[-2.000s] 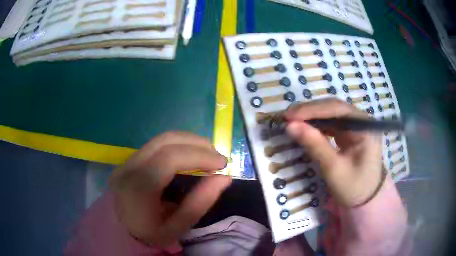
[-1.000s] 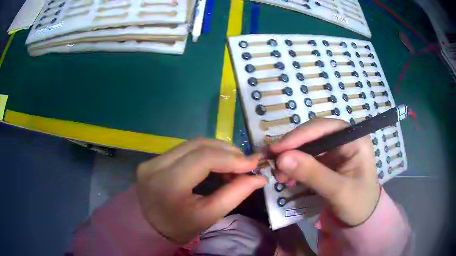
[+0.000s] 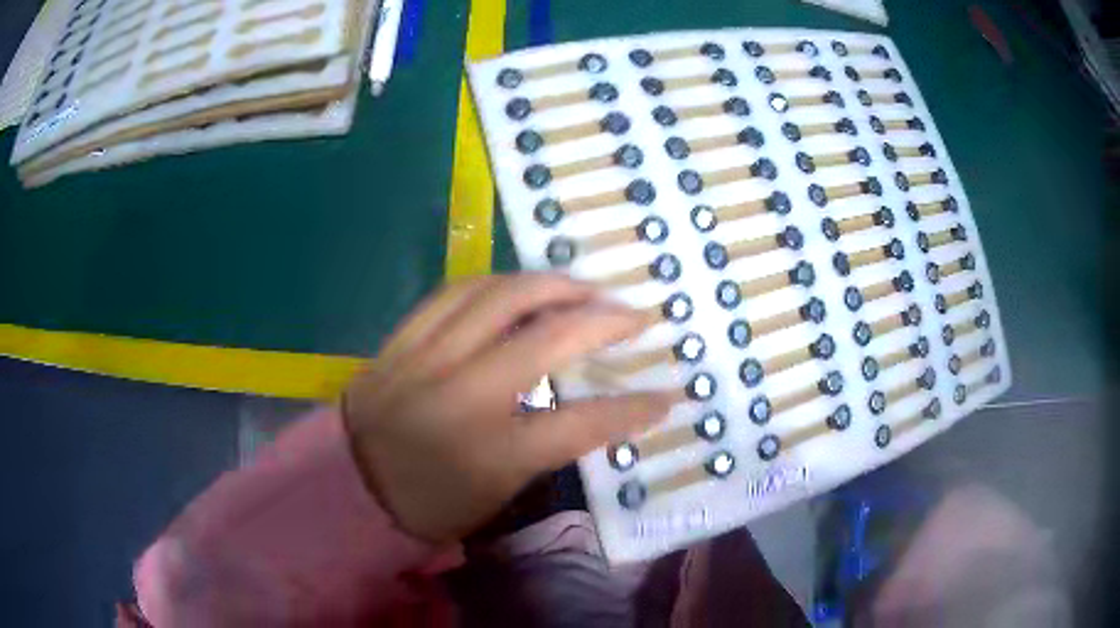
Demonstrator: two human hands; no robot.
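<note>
The white foam tray [image 3: 590,528] lies at a slant in front of me, with columns of tan slots and dark round parts at the slot ends. Several parts in the near left columns show bright white centres. My left hand [image 3: 516,380] is blurred over the tray's near left side. Its fingers are apart, with no held part visible, and they hide some slots. A blurred pink shape at the bottom right may be my right sleeve or hand; no fingers can be made out. The black pen tool is not visible.
Stacked foam trays [image 3: 184,141] lie at the upper left on the green mat [image 3: 270,233]. A white pen [image 3: 386,47] and a blue pen [image 3: 412,31] lie beside them. Yellow tape [image 3: 473,184] runs left of the working tray. Another tray's corner shows at the top right.
My right hand has left the tray with the pen tool, towards the lower right. My left hand has moved from the pinch between both hands to over the tray. The tray appears larger and further left.
</note>
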